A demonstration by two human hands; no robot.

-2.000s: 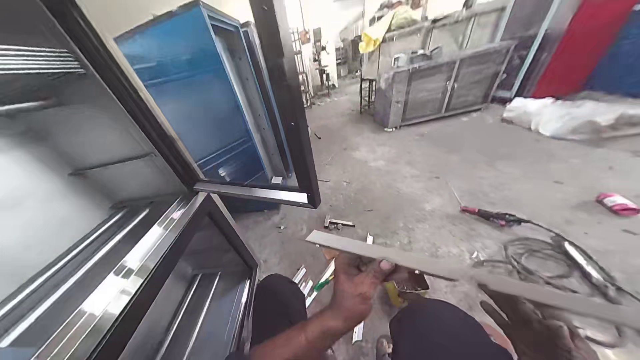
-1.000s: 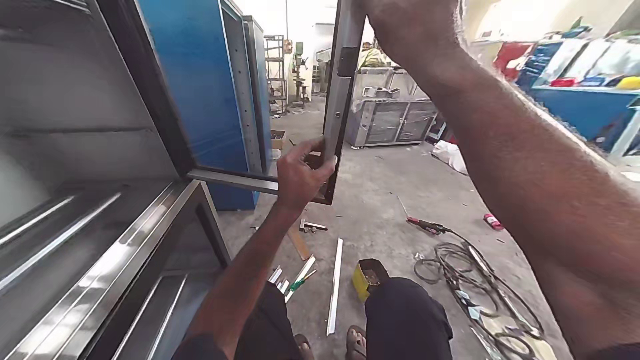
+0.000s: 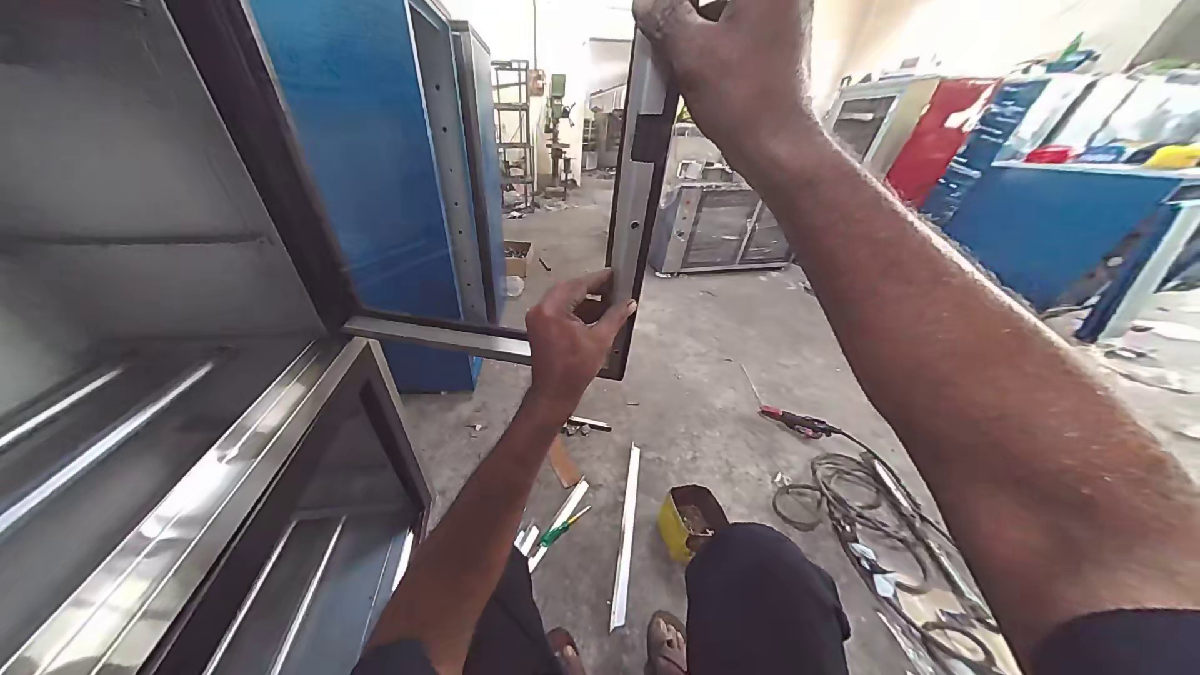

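Note:
A dark-framed metal cabinet door (image 3: 441,337) stands swung out from a steel cabinet (image 3: 187,487). Along the door's outer edge lies a flat grey strip (image 3: 634,197). My left hand (image 3: 577,328) pinches the strip and the frame near the lower corner, thumb on one side and fingers on the other. Higher up, at the top of the view, my right hand (image 3: 727,66) is closed around the same edge; its fingertips are partly hidden. A dark cutout and a small hole show in the edge between the hands.
On the floor lie a white metal strip (image 3: 625,539), a green-handled tool (image 3: 562,527), a yellow container (image 3: 689,525), a red-and-black electrode holder (image 3: 797,422) and coiled cables (image 3: 844,497). Blue cabinets (image 3: 366,159) stand behind the door, and a grey cabinet (image 3: 727,225) stands farther back.
Two seconds ago my hands held a long flat strip low over my knees. Both hands have since gone up to the door's outer edge. From one second ago to now they hold about the same place.

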